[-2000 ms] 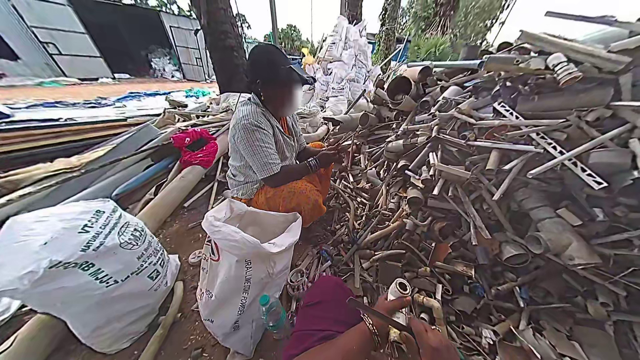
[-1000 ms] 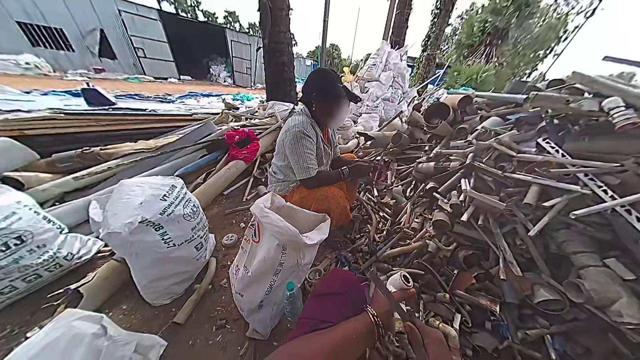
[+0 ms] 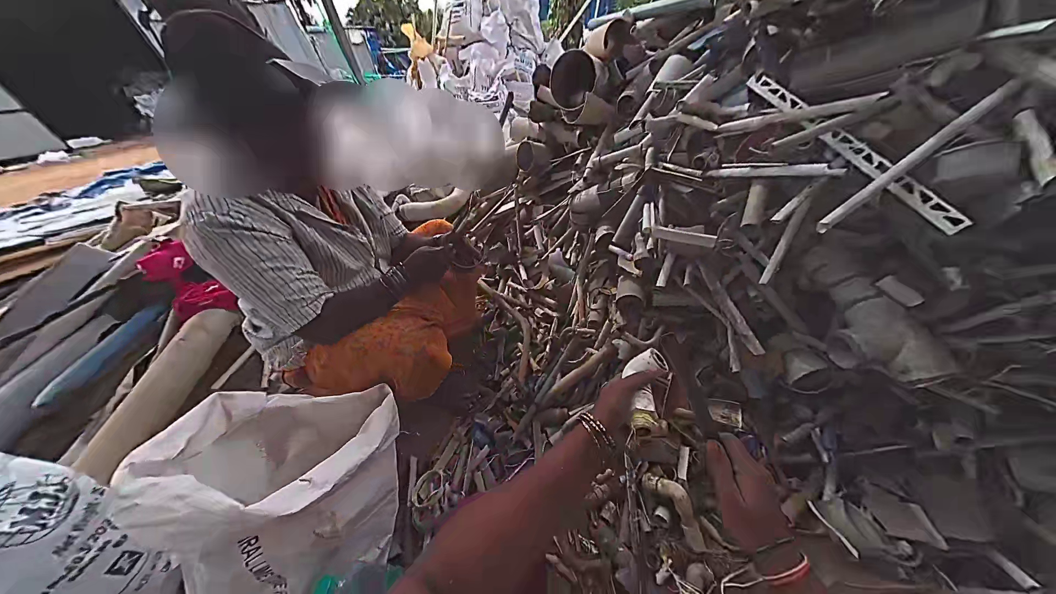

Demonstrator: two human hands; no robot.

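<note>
My left hand (image 3: 620,404) grips a short white plastic pipe piece (image 3: 645,367), its round open end facing up. Close by on the right, my right hand (image 3: 736,478) is shut on a dark, flat-bladed tool (image 3: 691,388) that points up beside the pipe piece; its exact kind cannot be told. Beneath and around both hands spreads a heap of scrap plastic pipes and fittings (image 3: 610,289). An open white woven sack (image 3: 330,487) stands left of my left forearm.
A person (image 3: 280,272) in a striped shirt sits at the heap on the left. A second white sack (image 3: 49,528) is at the lower left, below long pipes (image 3: 157,388) and a pink cloth (image 3: 186,280). A perforated white strip (image 3: 858,153) lies on the heap's right side.
The view has shifted markedly, with the seated person and open sack now nearer. The white pipe piece stays in my left hand and the dark tool in my right.
</note>
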